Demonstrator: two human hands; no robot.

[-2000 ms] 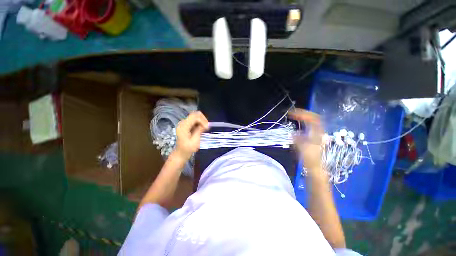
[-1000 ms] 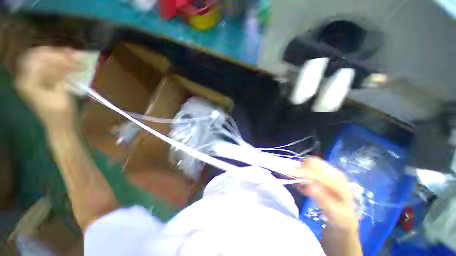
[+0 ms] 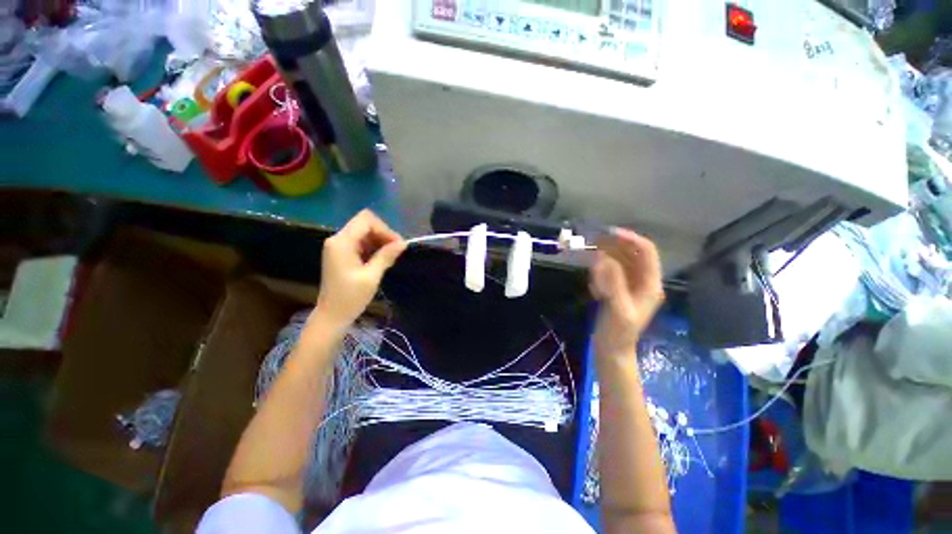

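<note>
A white cable runs roughly level from my left hand across the two white winding posts on the front of the off-white machine. My left hand pinches the cable left of the posts. My right hand is at the cable's other end, right of the posts by the spindle head's small knob; it is slightly blurred, and I cannot tell whether its fingers grip the end. A bundle of uncoiled white cables lies across the dark surface in front of my lap.
A blue tray with small coils is at the right, below a dark metal block. Open cardboard boxes holding cables are at the left. A red tape dispenser and a dark flask stand on the green bench.
My left hand has come from the far left to beside the posts, and my right hand has moved up to them. A cable is now across the posts; the bundle lies released on the dark surface.
</note>
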